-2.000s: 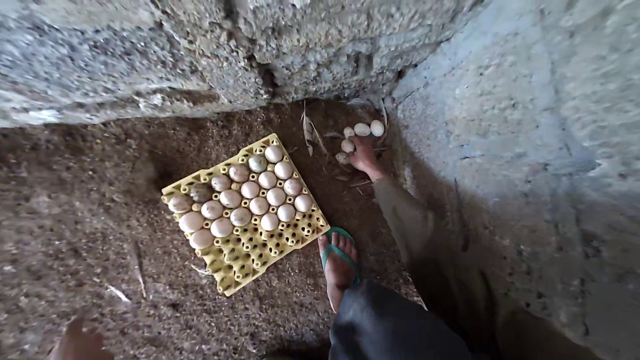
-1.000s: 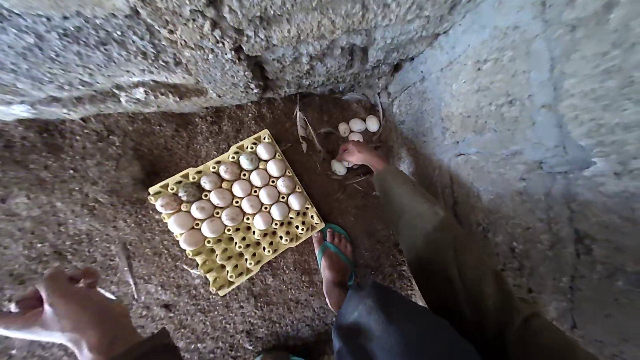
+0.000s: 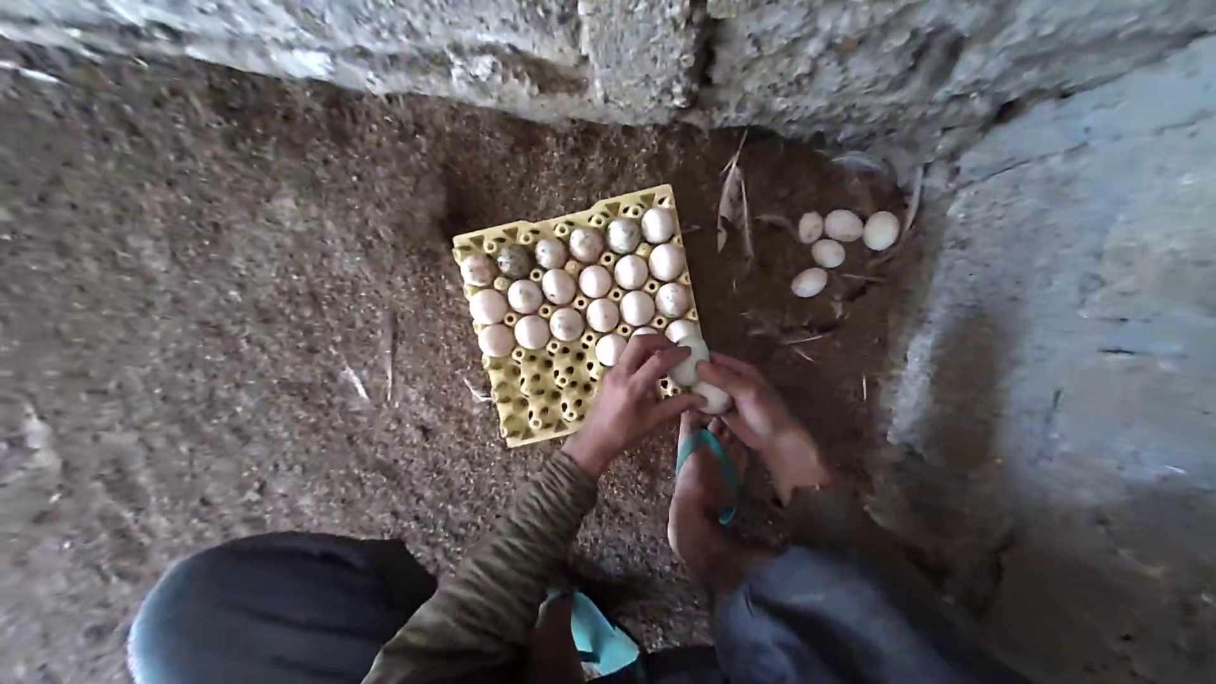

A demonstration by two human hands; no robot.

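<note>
A yellow egg tray (image 3: 522,410) lies on the dirt floor, its back rows filled with whitish and speckled eggs. Over its front right corner my two hands meet. My left hand (image 3: 632,394) has thumb and fingers around a pale egg (image 3: 691,363). Against it, my right hand (image 3: 760,404) holds another pale egg (image 3: 712,397), just off the tray's edge. Whether the right fingers also touch the first egg cannot be told. Several eggs (image 3: 843,225) rest on the soil in the corner, right of the tray. The cups under my left hand are partly hidden.
A rough block wall (image 3: 636,57) runs behind the tray, and a grey plastered wall (image 3: 1083,285) rises on the right. Feathers (image 3: 733,195) lie near the ground eggs. My foot in a green flip-flop (image 3: 708,465) stands close to the tray's front right corner.
My right hand has moved from the eggs in the corner to the tray and now holds an egg. From the lower left, my left hand has come over the tray and closed on an egg.
</note>
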